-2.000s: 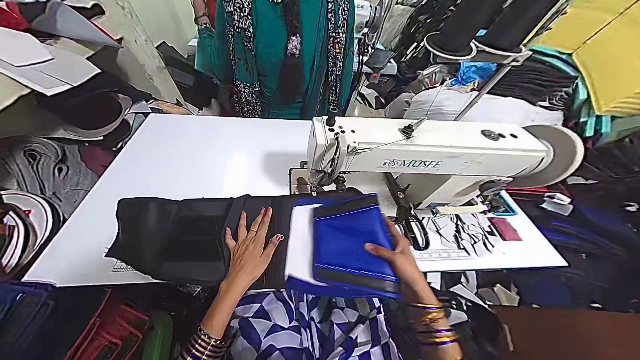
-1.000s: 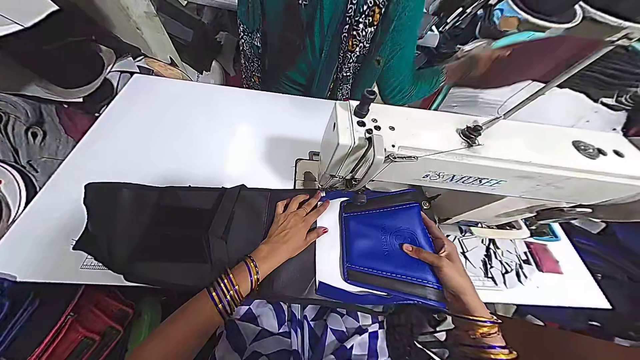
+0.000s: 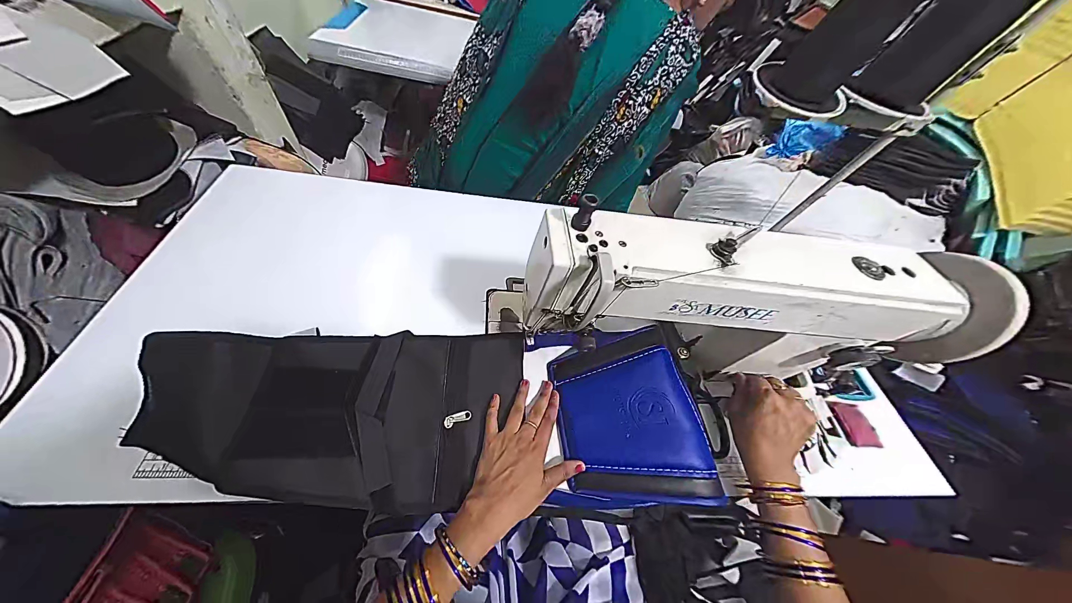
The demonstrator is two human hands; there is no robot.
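On the white table of a sewing machine [image 3: 754,293] lies black fabric [image 3: 285,410] with a zipper pull [image 3: 457,419] near its right part. Joined or laid against its right edge is a blue panel [image 3: 636,414] with white stitching, black bands and an embossed mark. The panel's top edge is by the machine's needle area. My left hand [image 3: 519,456] rests flat, fingers spread, over the seam between black fabric and blue panel. My right hand [image 3: 769,419] is right of the panel, by the machine's base; its fingers are curled, and whether they hold anything is hidden. Black scissors [image 3: 716,419] lie beside it.
A person in green clothing [image 3: 561,100] stands behind the table [image 3: 335,234]. The machine's handwheel [image 3: 976,306] is at the right. Thread scraps and a maroon fabric piece [image 3: 856,425] lie right of my right hand. Fabric piles [image 3: 50,260] stand at the left.
My right hand has let go of the blue panel and moved right, to the machine's base. My left hand has come down from the panel's top edge. The person behind has shifted.
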